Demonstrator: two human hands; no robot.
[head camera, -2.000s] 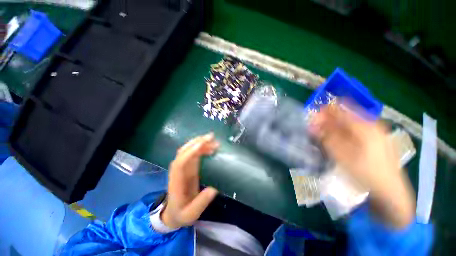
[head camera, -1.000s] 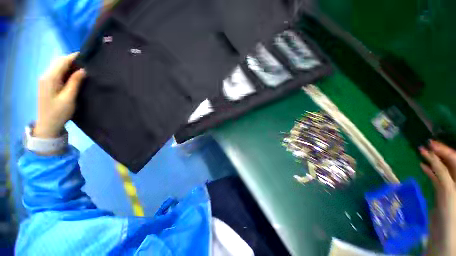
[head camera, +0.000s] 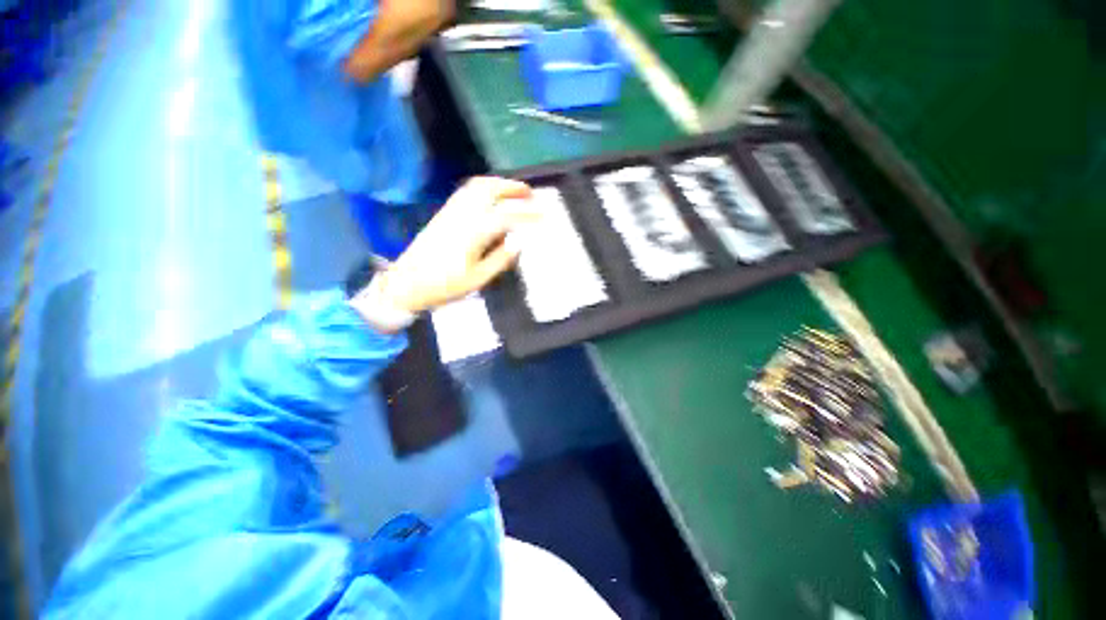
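Note:
A black compartment tray lies across the bench, with silver-white panels in its pockets. My left hand is over the tray's left end, palm down, fingertips at the upper edge of the leftmost panel in the tray. Blur hides whether the fingers grip it. Another white piece shows just below my left hand, beside the tray's end; what holds it is unclear. My right hand is out of the picture.
A heap of mixed slivers and a blue parts bin are at right. Another blue bin stands beyond the tray. A person in a blue smock is close at upper left. A dark flat piece shows below my left hand.
The large, mostly bare black tray section my left hand held is gone from above the panel-filled tray. My left hand has moved right to the panels. My right hand has left view.

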